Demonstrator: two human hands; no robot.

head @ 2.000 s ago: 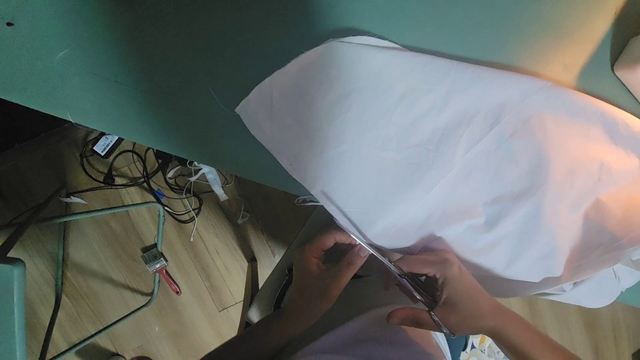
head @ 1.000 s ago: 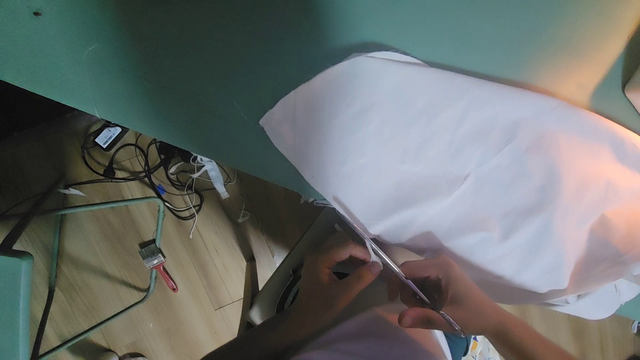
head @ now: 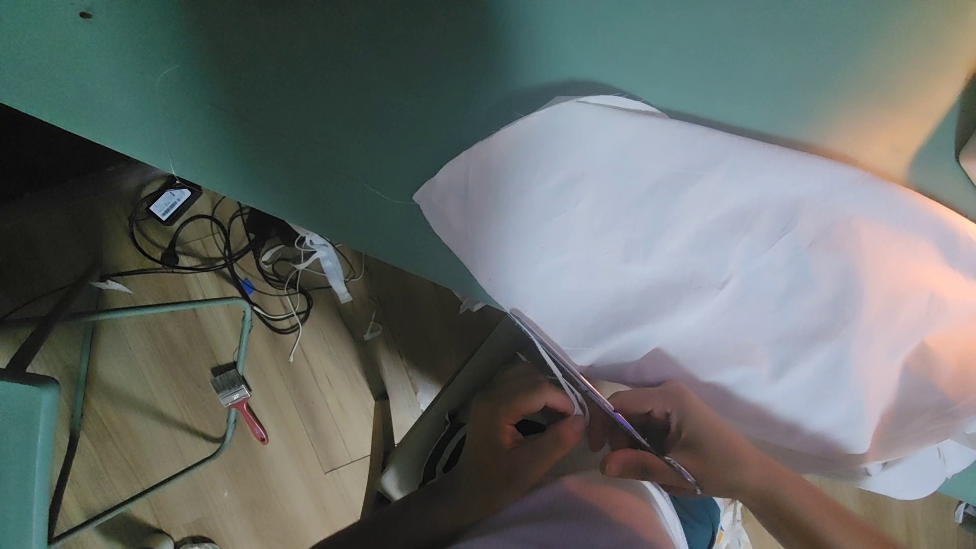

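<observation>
A large piece of white fabric (head: 686, 229) lies on the green table (head: 343, 99) and hangs over its near edge. My right hand (head: 671, 442) is closed around the handles of metal scissors (head: 610, 412), whose blades lie along the fabric's lower left edge. Just left of the blades, my left hand (head: 526, 435) pinches a narrow white strip (head: 560, 370) at that edge between thumb and fingers. The finger loops are partly hidden by my right hand.
Below the table, black and white cables (head: 229, 244) lie tangled on the wooden floor (head: 305, 404). A red-handled paintbrush (head: 242, 400) is by a green metal frame (head: 245, 328) at the left. A pale object (head: 968, 156) stands at the right edge.
The scissors have moved up along the fabric edge from their place one second ago, and a longer narrow strip now stands apart beside the blades. The fabric has shifted right and down in view.
</observation>
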